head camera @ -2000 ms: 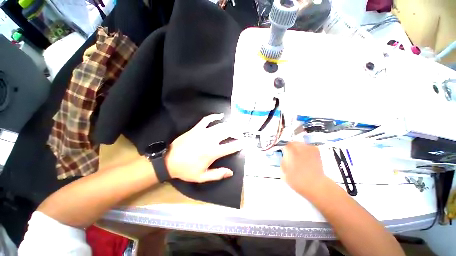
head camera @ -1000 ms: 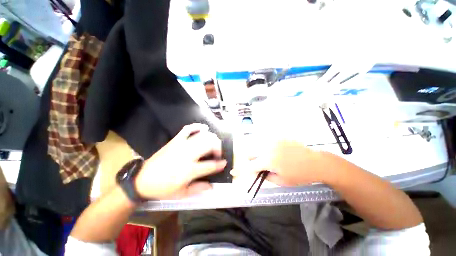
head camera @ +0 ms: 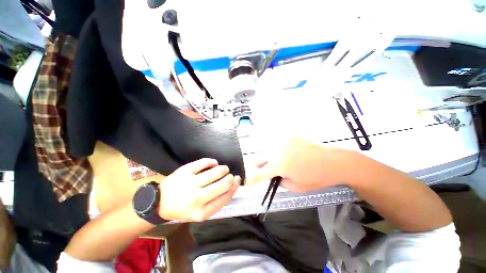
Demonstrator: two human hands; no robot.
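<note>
The black garment piece (head camera: 176, 130) runs from the upper left to the needle area, its narrow end on the white bed. My left hand (head camera: 200, 189), with a dark watch at the wrist, has its fingers curled on the cloth's near end; the thumb is mostly hidden. My right hand (head camera: 293, 165) is at the cloth's right edge, fingertips close to my left hand. It holds black tweezers (head camera: 272, 193), tips pointing down over the table's front edge. The presser foot area (head camera: 213, 109) is just beyond the cloth.
The white machine head (head camera: 288, 26) spans the back. Black thread snips (head camera: 354, 123) and a thin blue strip (head camera: 357, 103) lie on the bed to the right. Plaid cloth (head camera: 50, 117) hangs at the left. A tape measure (head camera: 309, 200) lines the front edge. Red cloth (head camera: 139, 256) is below.
The view has shifted. My right hand has left the needle area for the cloth's near edge and now holds tweezers. My left hand has moved nearer the front edge, its fingers now curled.
</note>
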